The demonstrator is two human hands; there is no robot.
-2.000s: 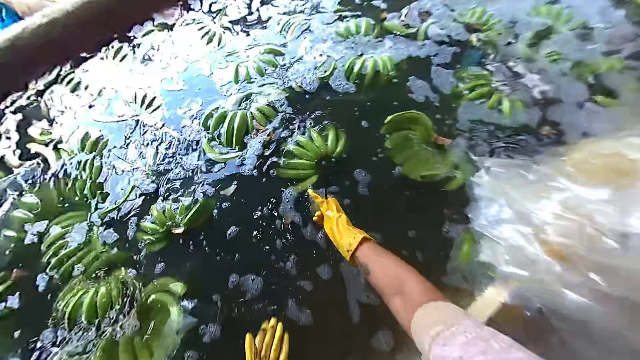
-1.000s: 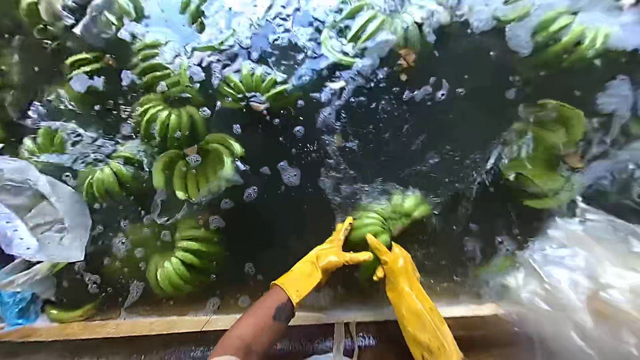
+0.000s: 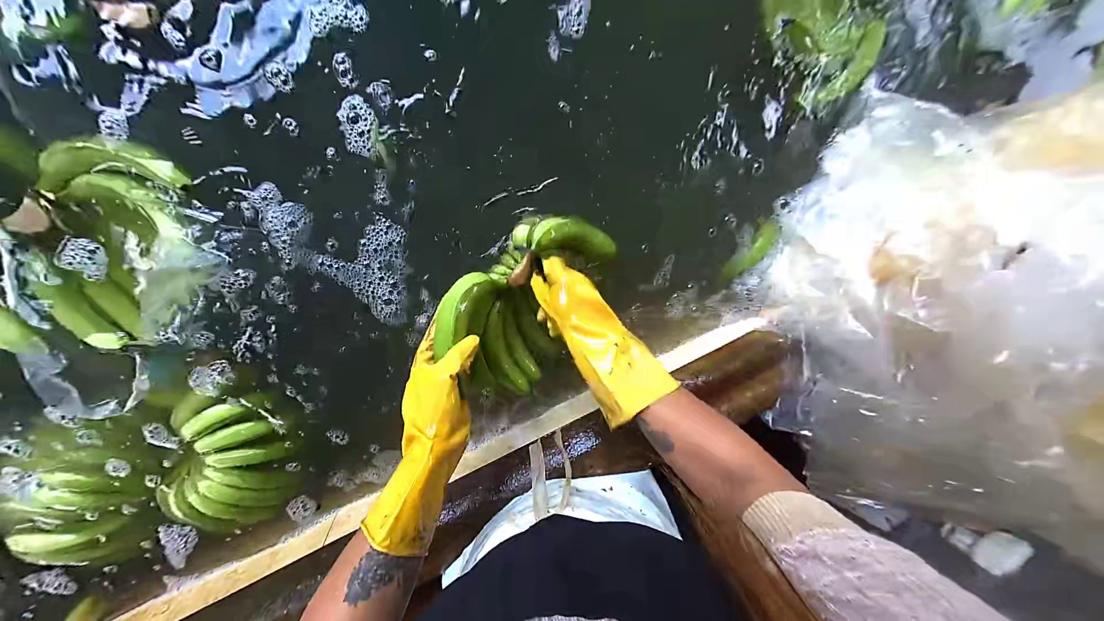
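A hand of green bananas (image 3: 509, 332) is held between my two hands, just above or at the surface of the dark water, near the wooden edge. My left hand (image 3: 431, 423), in a yellow rubber glove, grips its outer left banana, with the thumb on the near side. My right hand (image 3: 591, 328), in a matching yellow glove, is at the brown crown, its fingers partly hidden by the fruit and glove. Whether the right hand holds a small tool there, I cannot tell.
More green banana hands (image 3: 233, 461) float at left, others (image 3: 819, 52) at upper right. A pale wooden rim (image 3: 328, 526) borders the water before my body. Clear plastic sheeting (image 3: 931, 328) covers the right side. Foam patches (image 3: 375, 267) drift on the water.
My hands, both around the banana hand near the rim a second ago, now hold it more upright, with the left hand at its outer side. The view has moved closer to the rim.
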